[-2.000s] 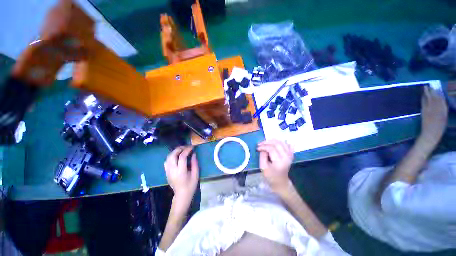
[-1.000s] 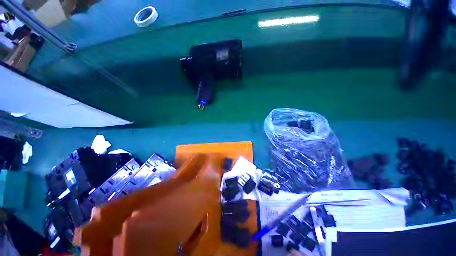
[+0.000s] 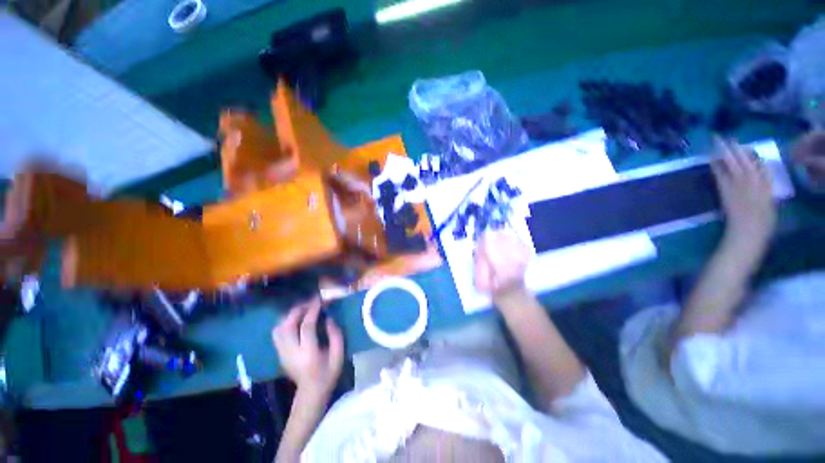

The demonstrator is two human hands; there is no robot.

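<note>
The picture is blurred. My left hand [image 3: 309,345] is at the bench edge, fingers curled, with a dark patch between thumb and finger; I cannot tell if that is a held piece. My right hand [image 3: 502,259] is over the white paper sheet [image 3: 588,258], its fingertips at the small black pieces [image 3: 486,210]; whether it holds one is unclear. The orange fixture [image 3: 271,237] stands left of the paper. Larger black blocks [image 3: 404,226] lie on its base. A white ring [image 3: 395,312] lies between my hands.
A black strip sheet [image 3: 624,205] lies at right under a neighbour's hand [image 3: 744,181]. A clear plastic bag [image 3: 466,122] and loose black parts [image 3: 633,113] are behind. Stacked black units [image 3: 136,353] are at left, a white panel [image 3: 90,108] back left, a black device [image 3: 306,45] behind.
The view tipped up to the far bench, then came back down. My right hand has moved from the bench edge up onto the paper. My left hand remains near the edge.
</note>
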